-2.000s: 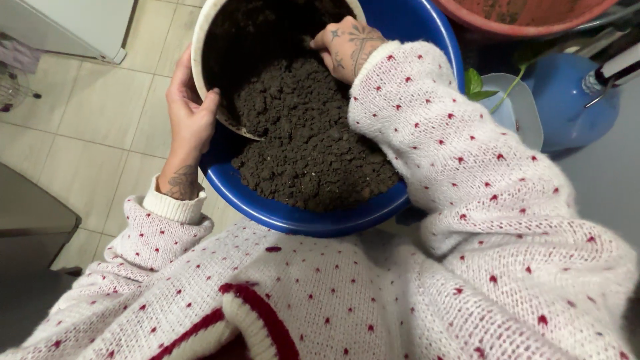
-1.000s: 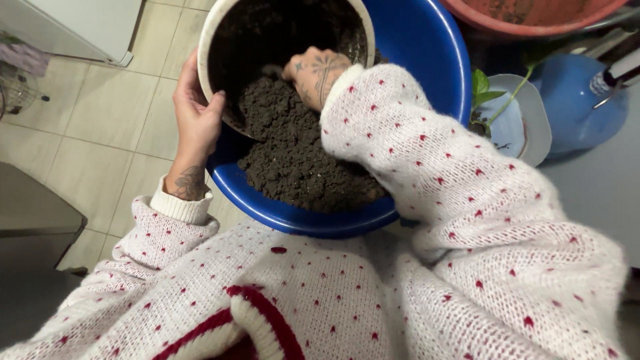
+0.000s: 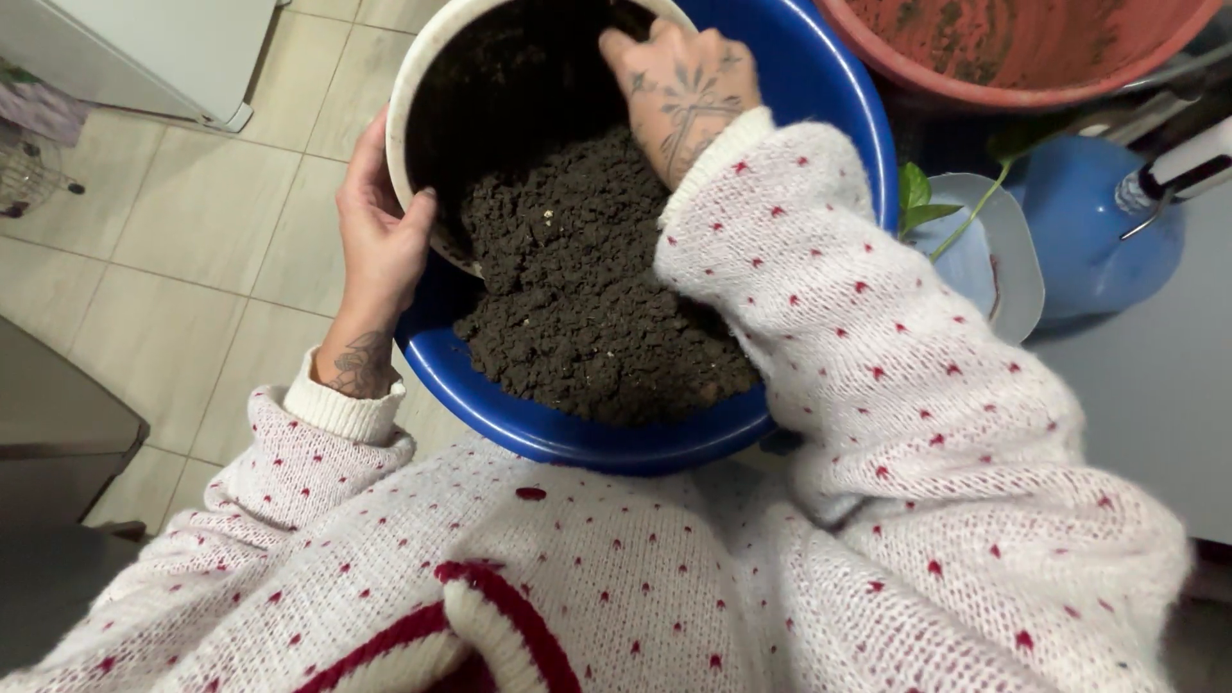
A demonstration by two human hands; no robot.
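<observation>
My left hand [image 3: 380, 226] grips the side of a white round pot [image 3: 406, 91], with its thumb over the rim. The pot lies tilted in a blue plastic basin [image 3: 577, 448], its mouth facing me. Dark crumbly soil [image 3: 597, 298] spills from the pot's mouth into the near part of the basin. My right hand [image 3: 688, 91] is at the pot's right rim, its fingertips inside the mouth above the soil. Those fingertips are partly hidden in shadow, so whether they hold anything cannot be told.
A reddish plastic tub [image 3: 1059, 91] with soil residue stands at the upper right. Below it are a green-leaved cutting [image 3: 919, 197] in a pale container [image 3: 1020, 260] and a blue water jug [image 3: 1097, 226] with a pump. A white appliance [image 3: 144, 48] stands on the tiled floor at the upper left.
My right hand first moved left, deeper over the pot's mouth, and is now back toward its right rim. My left hand has kept its hold on the pot.
</observation>
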